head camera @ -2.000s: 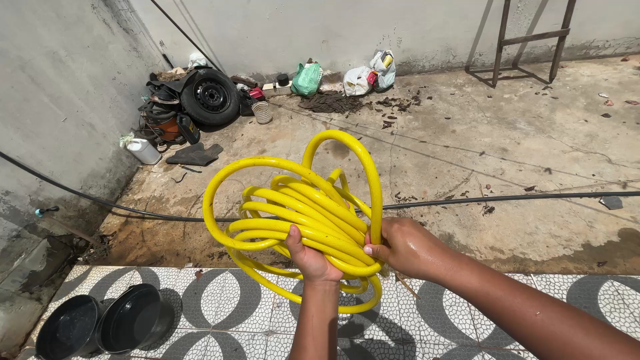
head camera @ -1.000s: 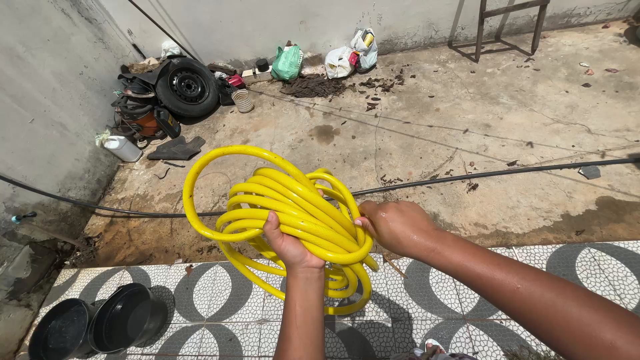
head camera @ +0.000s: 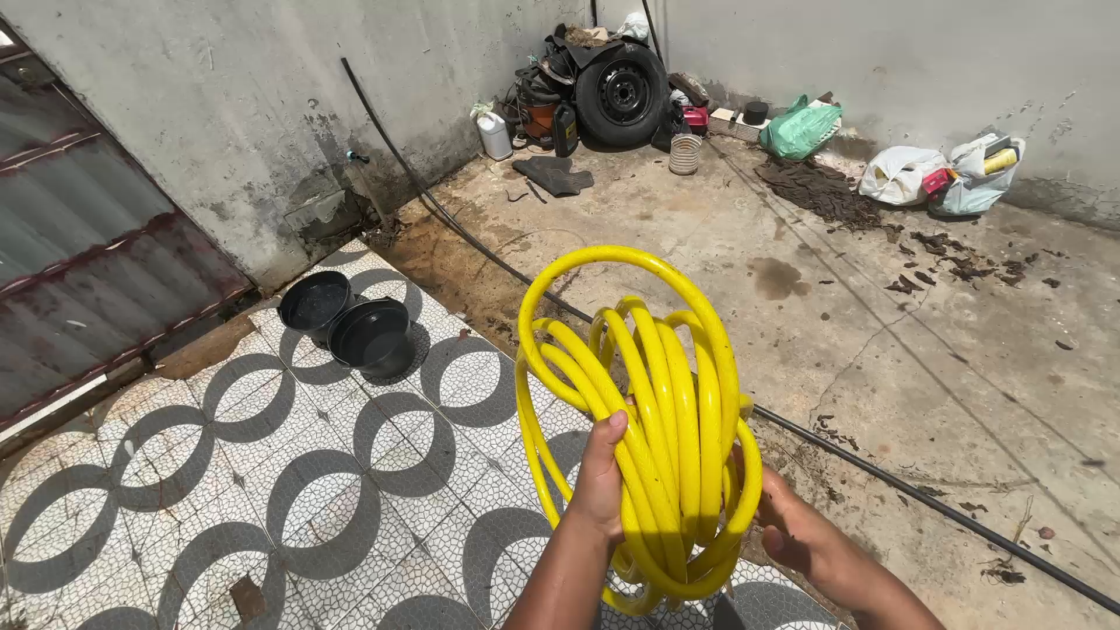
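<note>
A coiled yellow hose fills the lower middle of the view, held up above the tiled floor. My left hand grips the bundle from its left side, with the thumb over the loops. At the coil's right side is my right hand; its thumb stands apart and its fingers are partly hidden behind the outer loop, so its hold on the hose is unclear.
Two black buckets stand on the patterned tiles. A thin black pipe crosses the concrete. By the walls are a wheel, a green bag, white bags and a wall tap.
The view has swung left, bringing the metal gate in. The coil now stands more upright in my left hand, and my right hand's thumb has come away from the loops.
</note>
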